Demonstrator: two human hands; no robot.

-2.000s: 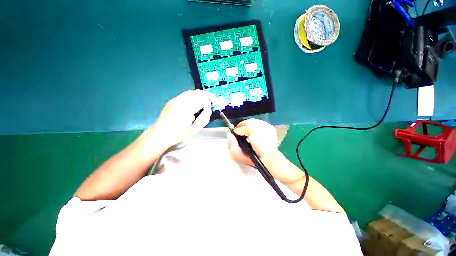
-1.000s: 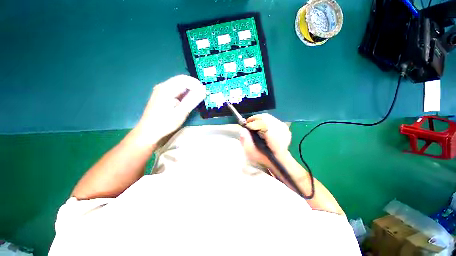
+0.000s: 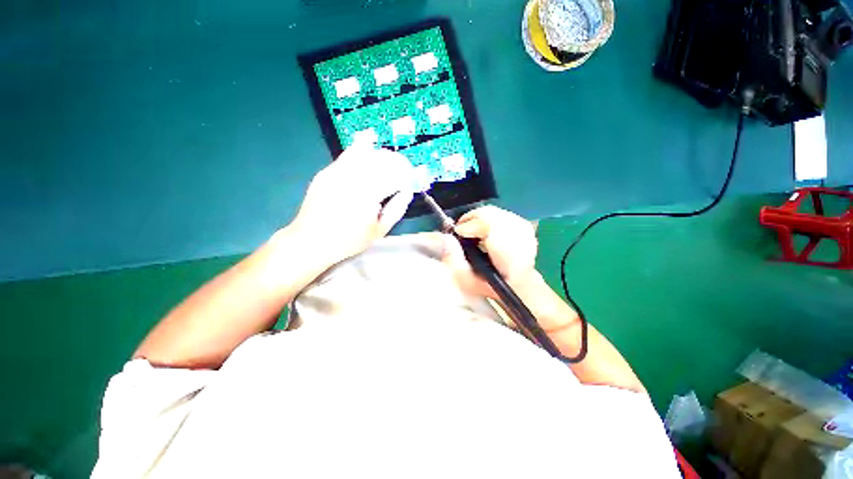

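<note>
A green PCB panel [image 3: 393, 92] with rows of small boards and white blocks lies on a black mat [image 3: 475, 140], slightly turned. My right hand [image 3: 496, 245] is shut on the soldering iron [image 3: 505, 297], whose metal tip points at the panel's near edge. My left hand [image 3: 355, 198] is over the panel's near left corner and hides part of it. Its fingertips are pinched close to the iron's tip. The left hand is overexposed, and no solder wire can be made out in it.
A round cup with grey contents [image 3: 571, 23] stands right of the mat. A black soldering station [image 3: 748, 56] is at the far right, with the iron's cord plugged in and a white paper slip [image 3: 809, 148] beside it. A red stool [image 3: 814, 224] and cardboard boxes [image 3: 762, 412] are on the floor.
My left hand moved away from the panel's near edge, then came back to the right over it, beside the iron's tip. The right hand keeps the iron. The camera view has shifted and turned slightly.
</note>
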